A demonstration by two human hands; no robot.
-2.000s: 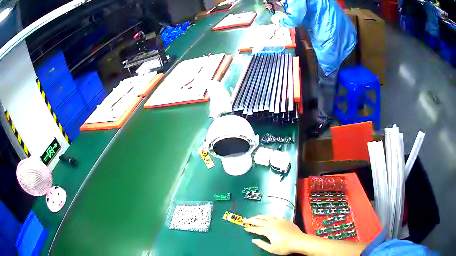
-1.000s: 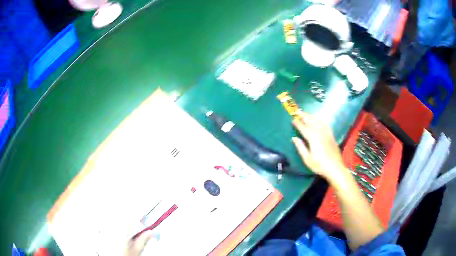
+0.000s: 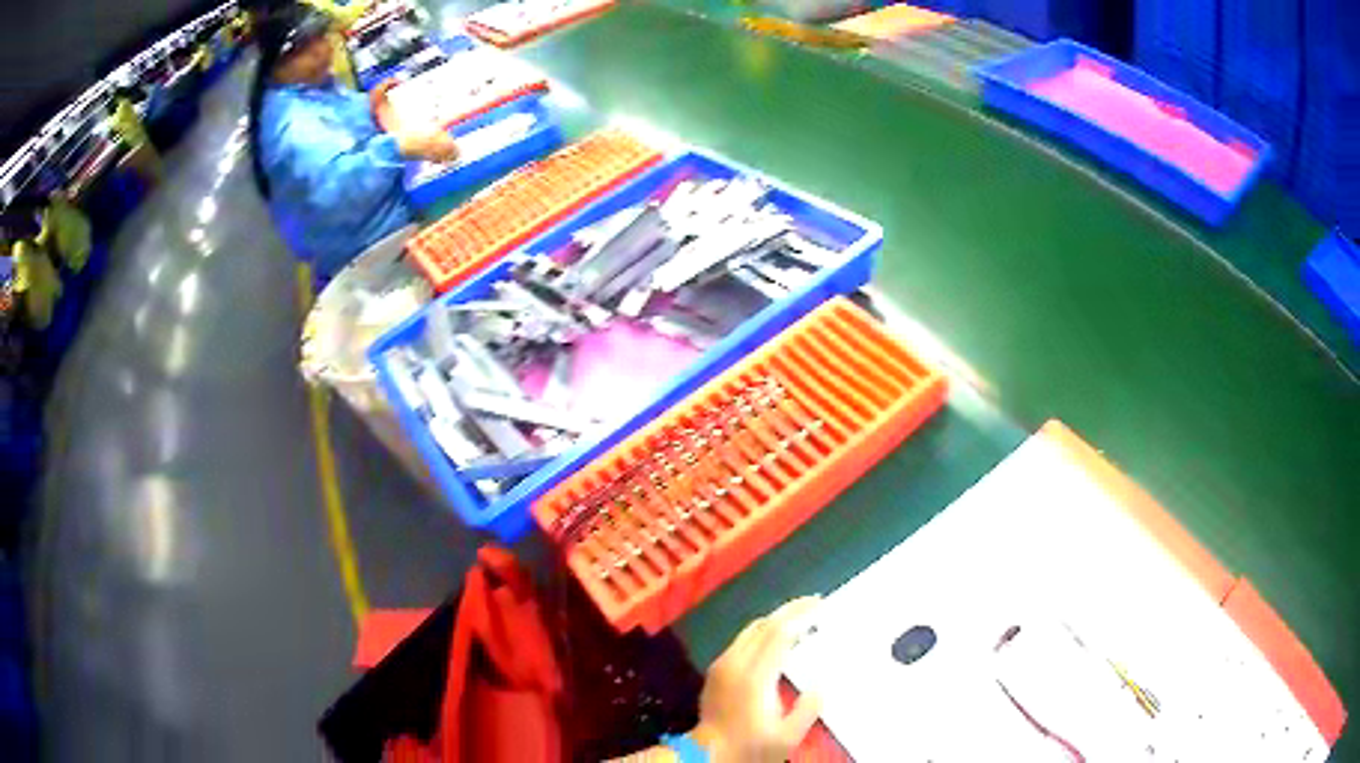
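Note:
The white back panel [image 3: 970, 596] lies on its orange-red foam-edged pallet [image 3: 1295, 671] at the lower right, cut off by the bottom edge. It carries a dark oval speaker [image 3: 914, 644], a thin dark red cable and a short yellow-black wire harness [image 3: 1137, 692]. My left hand [image 3: 758, 689], with a bright blue wrist strap, is at the panel's near left edge. Its fingers are curled over that edge, with a bit of orange-red showing beside them. My right hand is not in view.
An orange-red slotted rack [image 3: 746, 462] holding thin parts stands left of the panel. Beyond it are a blue bin [image 3: 870, 246] of metal parts and another slotted rack [image 3: 545, 201]. A person [image 3: 321, 164] in blue stands farther up the line. Red material [image 3: 500, 656] hangs below the rack.
The view has swung left, from the screwdriver and board tray to the slotted racks and metal-parts bin. My right hand has left the picture. My left hand now shows at the panel's edge.

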